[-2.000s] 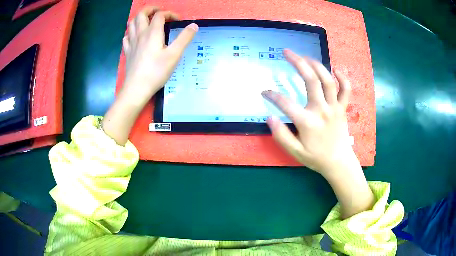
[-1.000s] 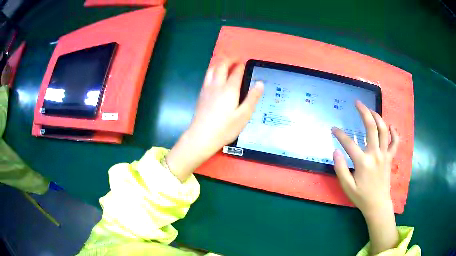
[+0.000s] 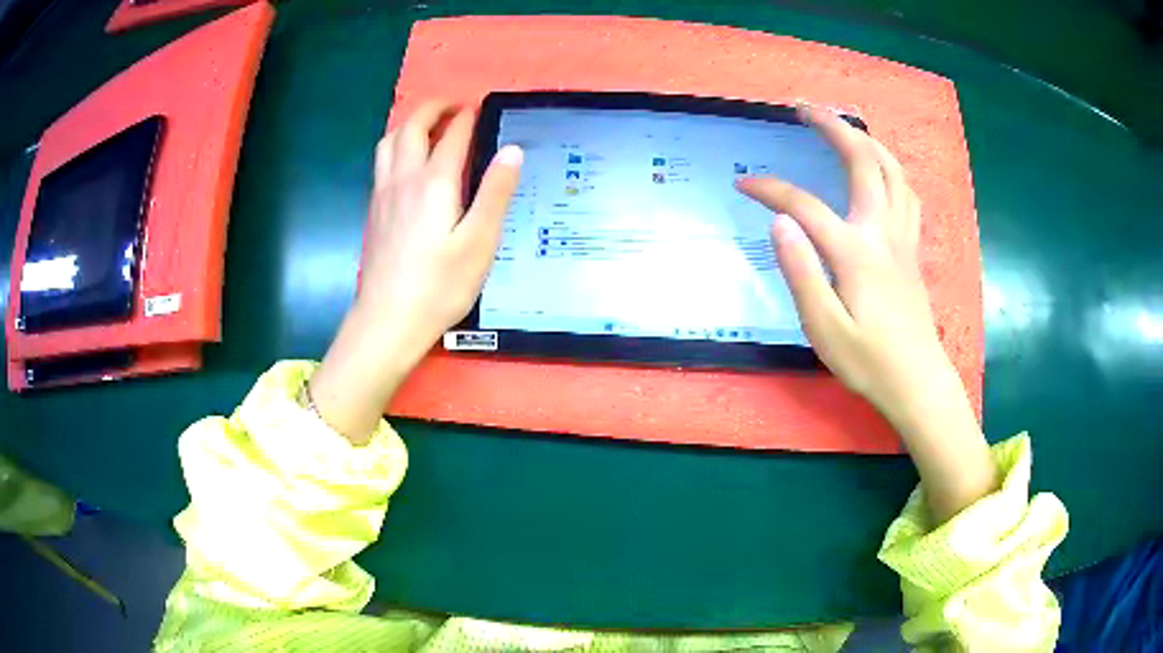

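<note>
A black-framed tablet (image 3: 612, 287) lies flat on a red-orange foam tray (image 3: 663, 415), its screen lit with a mostly white file window and strong glare. A barcode label (image 3: 472, 341) is at its lower left corner. My left hand (image 3: 427, 236) is at the tablet's left edge, thumb over the frame onto the screen, fingers beside the edge; it seems to hold the tablet's side. My right hand (image 3: 867, 268) is over the right part of the screen, fingers spread, one fingertip by an icon and another near the top right corner. It holds nothing.
Stacked foam trays (image 3: 191, 236) stand at the left with a dark tablet (image 3: 89, 230) on top and another partly visible below. Part of another red tray (image 3: 166, 10) shows at the top left. All lie on the glossy green bench (image 3: 612, 529). A yellow sleeve (image 3: 32, 500) shows at the far left.
The view has swung back right since one second ago. My right hand has moved up the screen, one finger now near the top right corner. My left hand stays at the left edge.
</note>
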